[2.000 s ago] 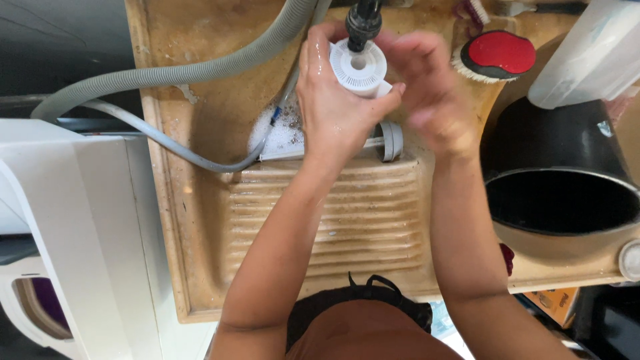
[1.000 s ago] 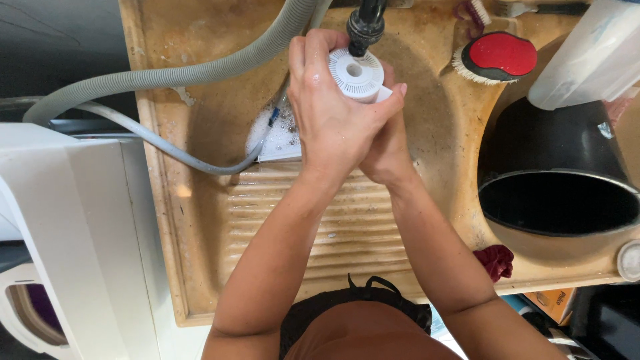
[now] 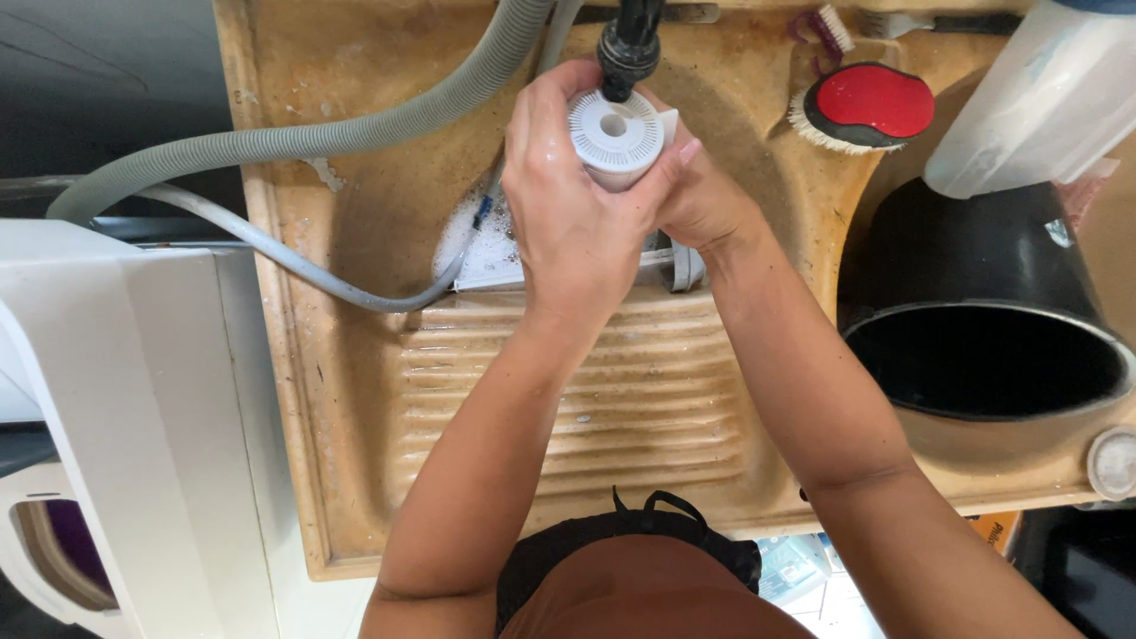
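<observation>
A white round plastic part with a ribbed rim and a central hole (image 3: 611, 140) is held upright under the black faucet spout (image 3: 628, 49). My left hand (image 3: 568, 177) wraps its left and front sides, with the thumb along the right. Around the back and right side sits my right hand (image 3: 706, 200), its fingers mostly hidden behind the part and the left hand. Below the hands, in the laundry sink, lies a white plastic piece (image 3: 493, 262) with suds on it. Near it is a grey plastic fitting (image 3: 685, 264), partly covered by my hands.
A grey corrugated hose (image 3: 311, 139) and a thinner grey hose (image 3: 293, 262) cross the left side of the sink (image 3: 275, 355). At the right are a red scrub brush (image 3: 874, 99), a black bucket (image 3: 976, 257) and a translucent container (image 3: 1021, 106). A white appliance (image 3: 133, 373) stands left.
My right hand was apart from the white part two seconds ago and has closed in around it. The left hand has kept its hold under the faucet.
</observation>
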